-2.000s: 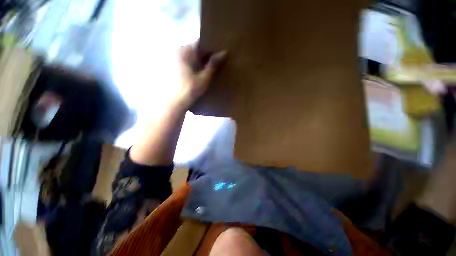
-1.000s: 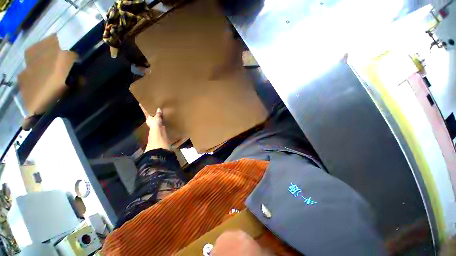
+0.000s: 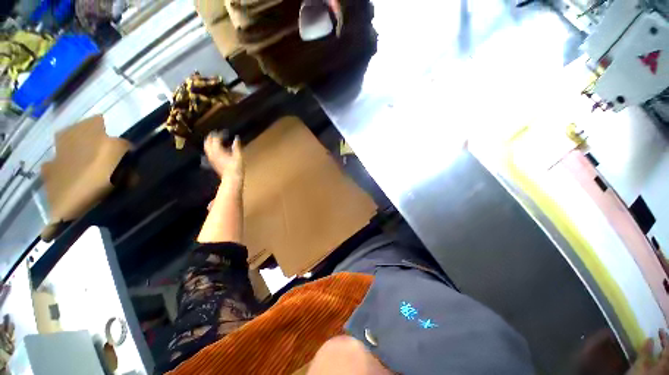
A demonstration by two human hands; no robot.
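A pile of brown cut panels lies on a low dark support beside the silver machine table. My left hand is at the pile's upper left edge, thumb and fingers apart, with nothing seen in it. My right hand is at the lower right corner, cut off by the picture's edge and blurred, by the end of the sewing template; its grip is hidden. The template, white with yellow and pink bands and black slots, lies on the table at right.
A thick brown panel stack with a white-pink roll stands at the top. The white machine head is upper right. A yellow-black bundle, a loose brown panel, a blue bin and a white machine are at left.
The large brown panel that my left hand held now lies flat with the pile. The hand has come off it, toward the upper left. My right hand now shows at the lower right edge.
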